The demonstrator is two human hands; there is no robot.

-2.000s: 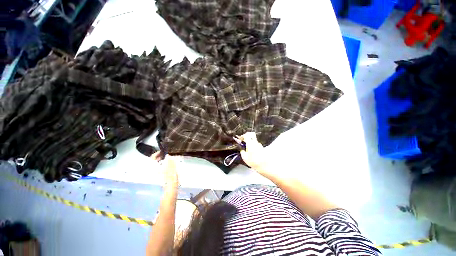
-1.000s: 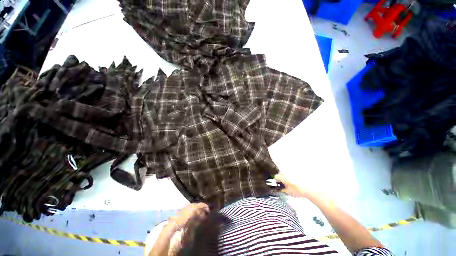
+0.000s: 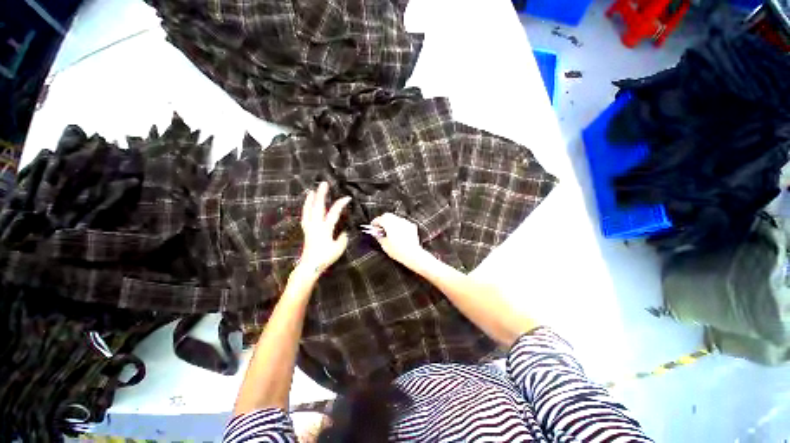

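Note:
A brown plaid garment (image 3: 381,290) with cream lines lies spread on the white table (image 3: 554,285) in front of me, its near edge against my striped top. My left hand (image 3: 322,232) rests on its middle with the fingers spread. My right hand (image 3: 394,235) is just to the right, closed around a small tool, likely thread snips (image 3: 372,230), whose pale metallic tip points left at the cloth. The fingers hide most of the tool. The cloth between the hands is dark and bunched, and I cannot tell if a thread is there.
A darker garment pile (image 3: 95,242) lies at the left, with a fabric strip (image 3: 204,350) looped beside it. Another plaid heap (image 3: 294,52) lies at the far side. Right of the table are a blue crate (image 3: 637,223) with black cloth, a red stool (image 3: 648,21) and a grey-green sack (image 3: 723,290).
Both hands have moved from the garment's near edge up to its middle. My left hand has opened out on the cloth. The view has shifted, and the garment now reaches my body, unlike two seconds ago.

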